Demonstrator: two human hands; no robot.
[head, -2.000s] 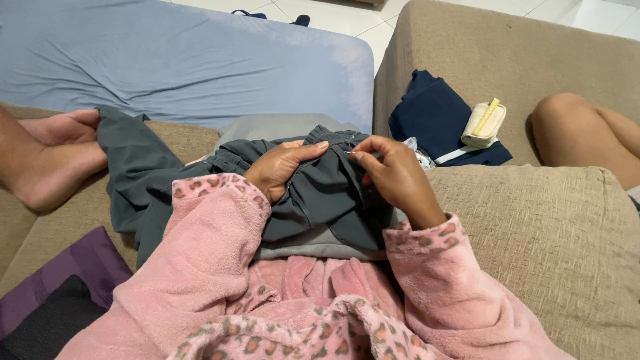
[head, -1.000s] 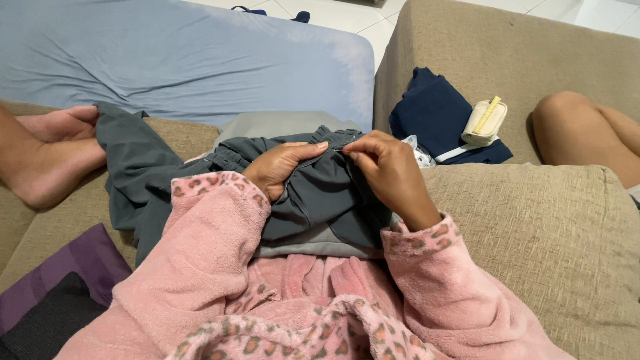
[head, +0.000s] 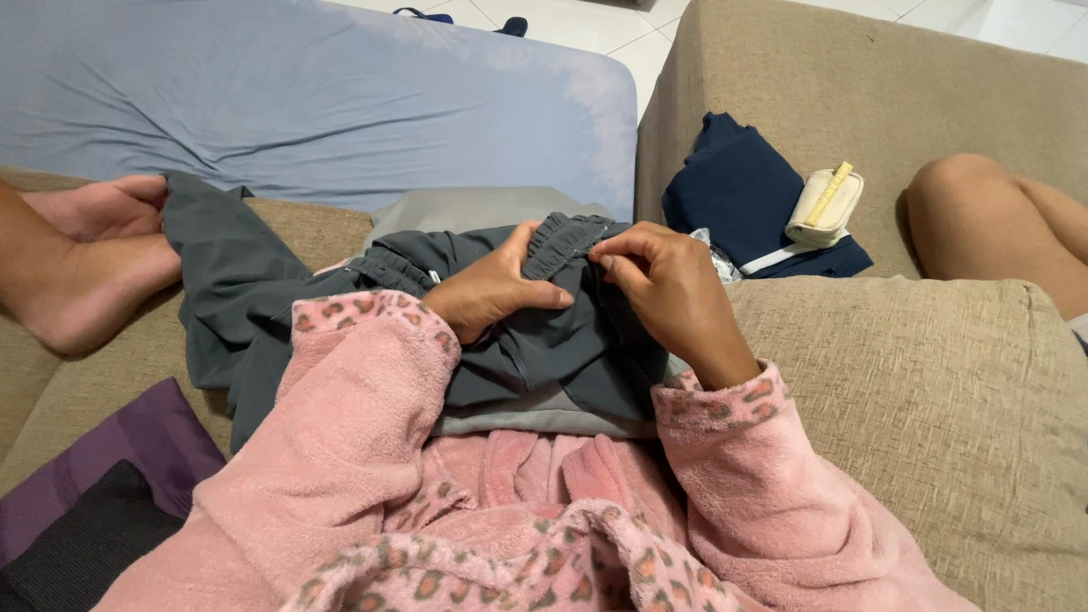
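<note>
Dark grey trousers [head: 544,357] with a gathered elastic waistband [head: 565,242] lie across my lap, over a light grey cloth [head: 501,204]. My left hand [head: 501,285] grips the fabric beside the waistband, its thumb lying on top. At the waistband's right end, the thumb and forefinger of my right hand [head: 659,276] are pinched together at the edge; whether they hold a needle or thread is too small to tell. Light stitches run along the band near those fingertips. Pink fleece sleeves with leopard-print cuffs cover both my arms.
Folded navy cloth [head: 731,195] lies right on the sofa [head: 850,76], with a cream zipped pouch [head: 824,208] and yellow measuring tape [head: 829,195] on it. A sofa cushion [head: 918,408] is nearer. Another person's knee [head: 977,204] and, left, bare feet [head: 102,263] are close. Purple cloth [head: 144,442] lies lower left.
My right hand has come in to the waistband, where a small gap showed between its fingers and the cloth two seconds ago. My left hand keeps its hold.
</note>
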